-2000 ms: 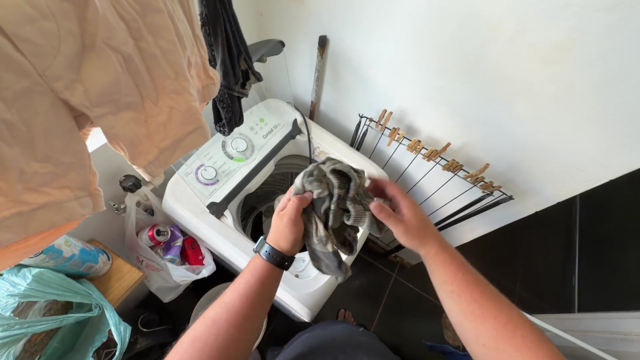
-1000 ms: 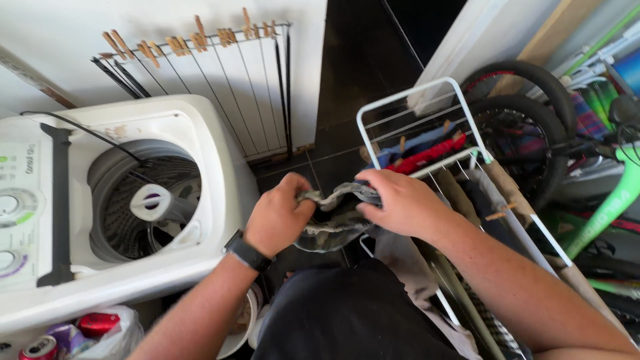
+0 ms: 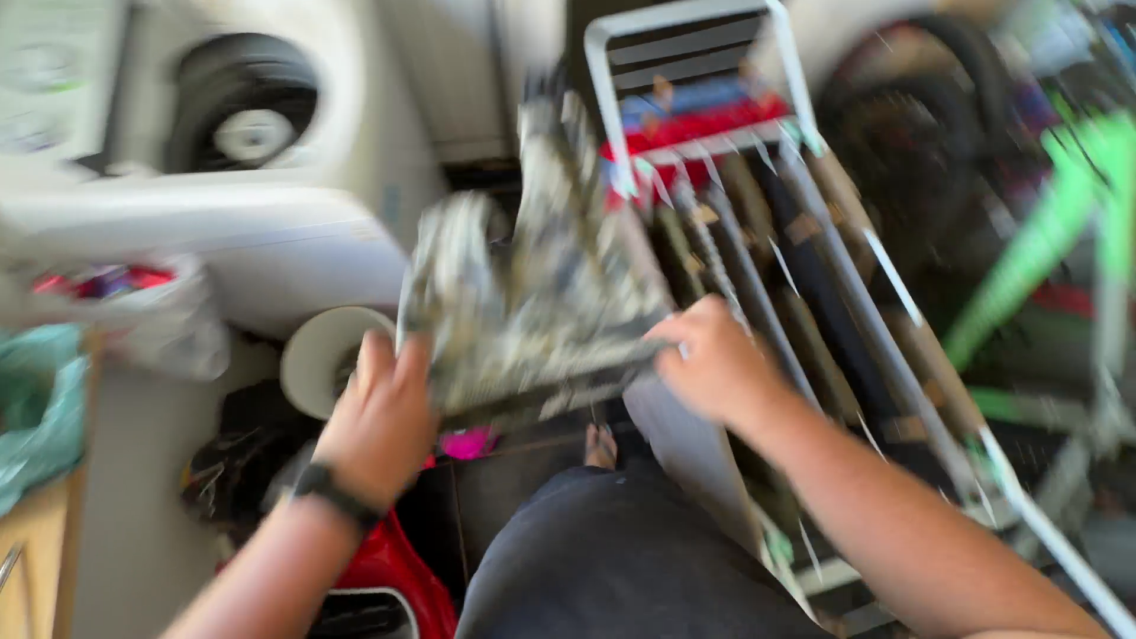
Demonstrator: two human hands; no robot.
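Observation:
Stretched between my hands is a camouflage-patterned garment (image 3: pixel 541 311), its dark waistband toward me and its far end flung outward, blurred by motion. My left hand (image 3: pixel 382 417), with a dark watch on the wrist, grips one end of the band. The band's other end is pinched by my right hand (image 3: pixel 714 359), beside a white folding drying rack (image 3: pixel 905 293) hung with clothes. A top-loading washing machine (image 3: pixel 293 222) stands at the upper left, its tub open to view.
Left of me are a plastic bag of cans (image 3: pixel 169 311), a teal bag (image 3: pixel 40 399) and a white bucket (image 3: pixel 324 359). A red plastic object (image 3: pixel 399 568) lies low by my legs. A green bicycle (image 3: pixel 1047 231) stands beyond the rack.
The garment was bunched in my hands and is now spread out by its band. My hands have moved apart since one second ago. The view has swung from the washer toward the rack.

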